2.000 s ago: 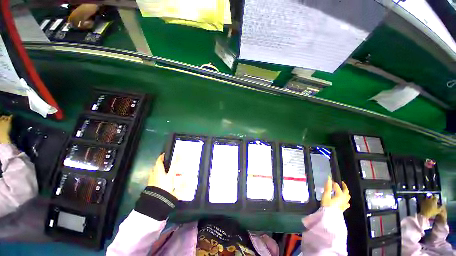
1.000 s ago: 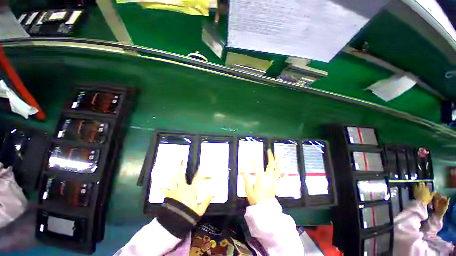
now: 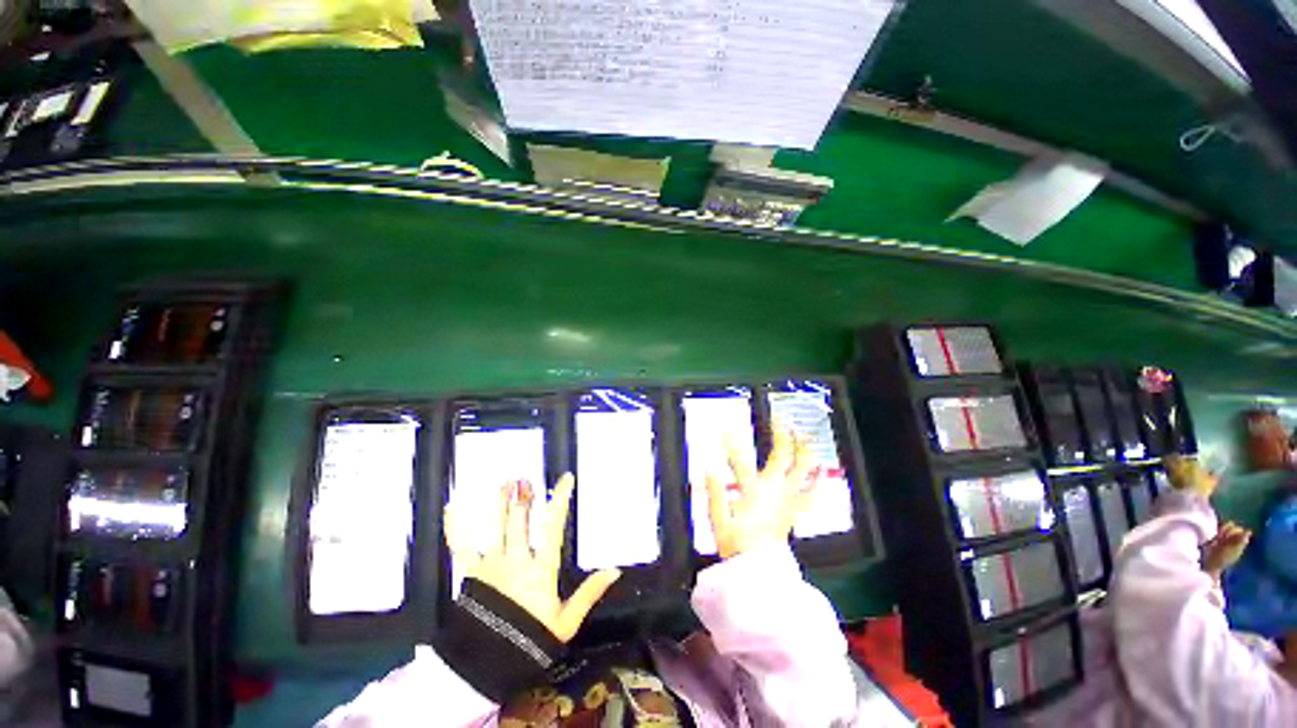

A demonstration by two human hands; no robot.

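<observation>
A black phone tray lies across the bench in front of me with several smartphones side by side, their screens lit white. My left hand, with a black wristband, is spread over the second smartphone from the left, fingers on its screen. My right hand is spread over the fourth smartphone, its fingers reaching the fifth smartphone, which shows a red line. The middle smartphone and the leftmost smartphone are uncovered. Neither hand holds anything.
Lengthwise trays stand left with dark screens and right with red-line screens. A red bin is below the bench edge. Another person's sleeve and hands are at far right. A printed sheet hangs above the metal rail.
The view has shifted, so the tray sits further left in the picture. My right hand has moved from the third and fourth phones to the fourth and fifth. My left hand has moved onto the second phone.
</observation>
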